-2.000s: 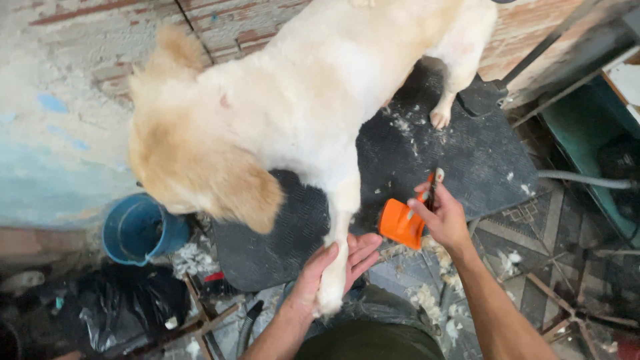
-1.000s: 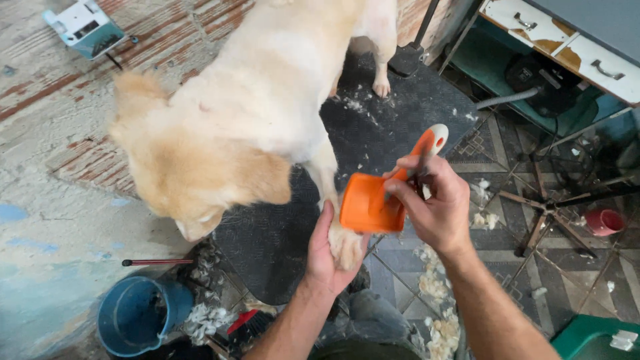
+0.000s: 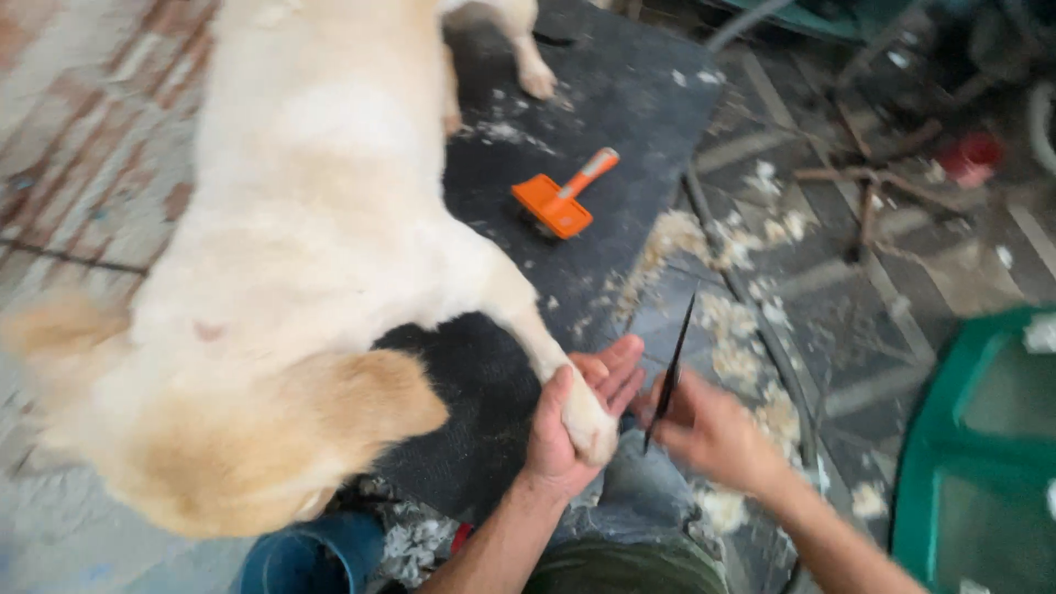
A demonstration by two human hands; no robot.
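Note:
A cream-coloured dog (image 3: 305, 239) with tan ears stands on a black-topped table (image 3: 635, 99), its head at the lower left. Its front paw (image 3: 592, 425) rests in my left hand (image 3: 561, 421), with the thumb over the leg and the fingers beneath. Just right of the paw, my right hand (image 3: 701, 425), slightly blurred, holds a thin dark tool (image 3: 676, 363), apparently scissors, pointing up and not touching the paw. An orange slicker brush (image 3: 557, 202) lies on the tabletop beyond the foreleg, its handle toward the upper right.
A blue bucket (image 3: 309, 561) stands below the dog's head. At the lower right is a green plastic chair (image 3: 924, 462). Fur clumps (image 3: 730, 338) and a grey hose (image 3: 763, 322) lie right of the table, near a metal stand base (image 3: 866, 177) and a red container (image 3: 972, 158).
The orange brush has left my right hand and now lies on the table; the thin dark tool shows upright in that hand. My left hand still holds the paw. The view has moved closer.

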